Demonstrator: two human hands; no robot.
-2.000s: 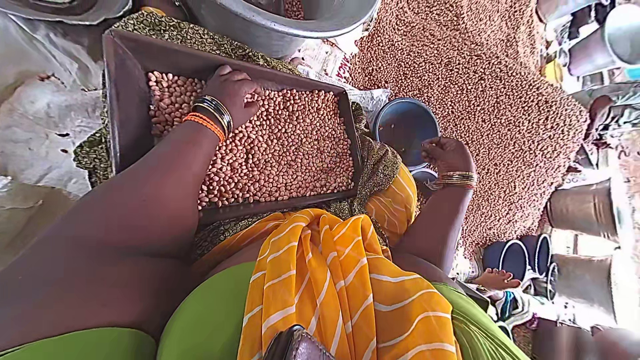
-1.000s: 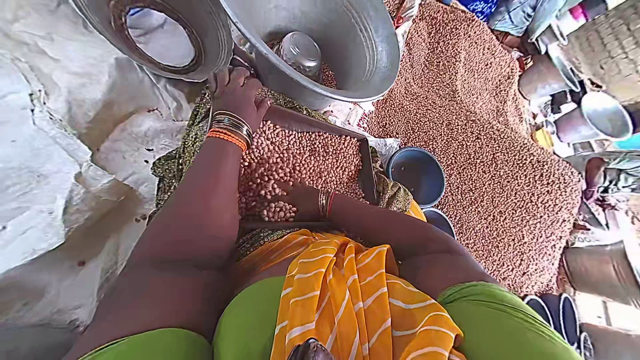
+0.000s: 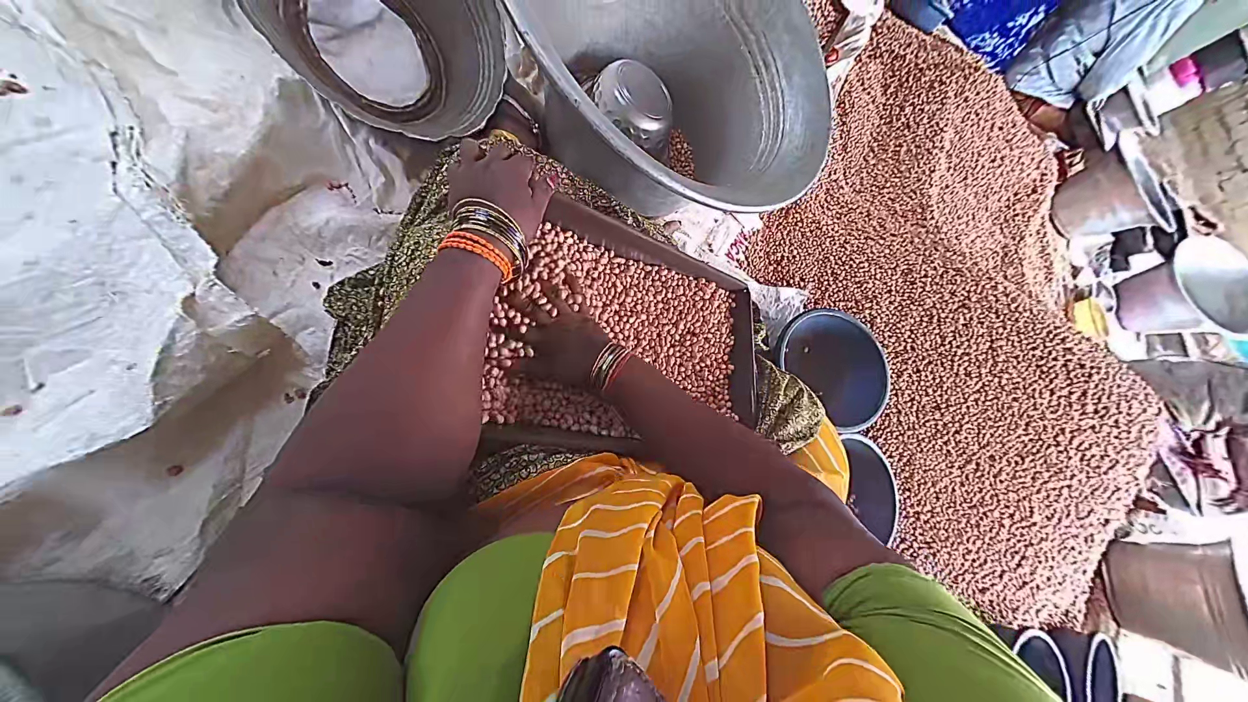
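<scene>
A dark rectangular tray (image 3: 746, 361) of shelled peanuts (image 3: 643, 307) rests across my lap on patterned cloth. My left hand (image 3: 502, 180), with metal and orange bangles at the wrist, grips the tray's far left edge; its fingers curl over the rim. On the peanuts in the left part of the tray lies my right hand (image 3: 561, 341), palm down with its fingers spread. Loose peanuts lie around its fingers, and whether any are under the palm is hidden.
Beyond the tray stands a large metal basin (image 3: 760, 117) holding a metal pot (image 3: 634, 102). Left of it is another round metal vessel (image 3: 468, 68). A blue bowl (image 3: 834, 370) sits at the tray's right, beside a wide heap of peanuts (image 3: 985, 370). White sheeting (image 3: 97, 253) covers the left ground.
My right hand was by the blue bowl two seconds ago and is now on the peanuts in the tray. My left hand has gone from over the peanuts to the tray's edge. The view has shifted.
</scene>
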